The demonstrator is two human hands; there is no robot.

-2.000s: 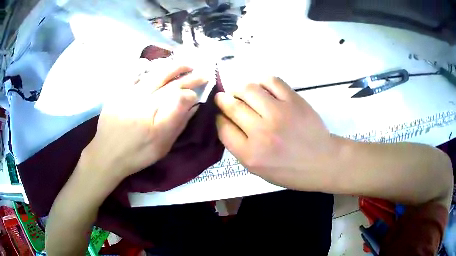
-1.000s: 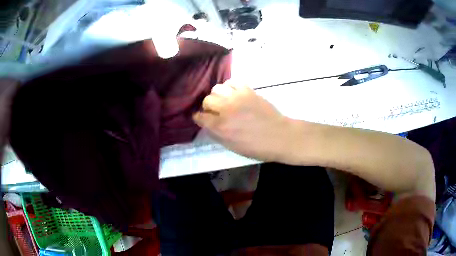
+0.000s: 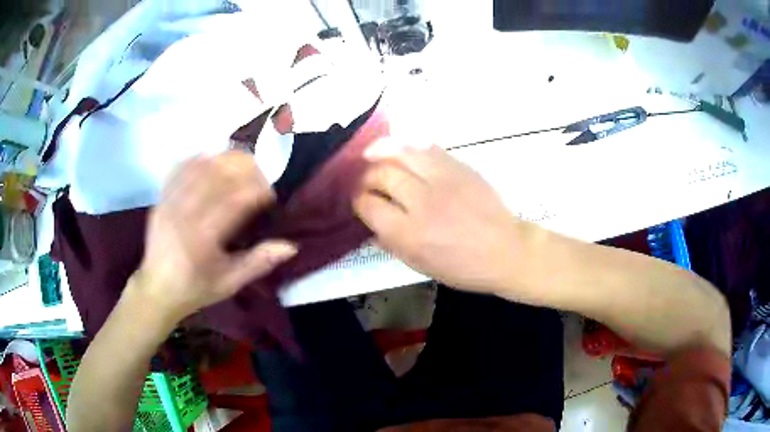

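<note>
The maroon panel (image 3: 325, 202) stretches from near the needle area down over the table's front edge. The light panel (image 3: 127, 160) lies heaped at the left, with small maroon and dark pieces showing among its folds. My left hand (image 3: 215, 228) is blurred over the maroon cloth, its thumb apart from the fingers; its fingertips are hard to make out. My right hand (image 3: 431, 215) pinches the right edge of the maroon panel below the needle area. The presser foot and needle (image 3: 380, 63) are washed out by glare.
Thread snips (image 3: 604, 125) lie at the right on a dark cord. A dark control panel (image 3: 604, 17) is at the upper right. A green basket (image 3: 173, 401) and a red basket (image 3: 38, 396) stand at the lower left. A blue basket (image 3: 669, 245) is at the right.
The maroon cloth that was lifted over the left side has come down, uncovering the light panel. My left hand has come back into view over the cloth. My right hand has shifted slightly right.
</note>
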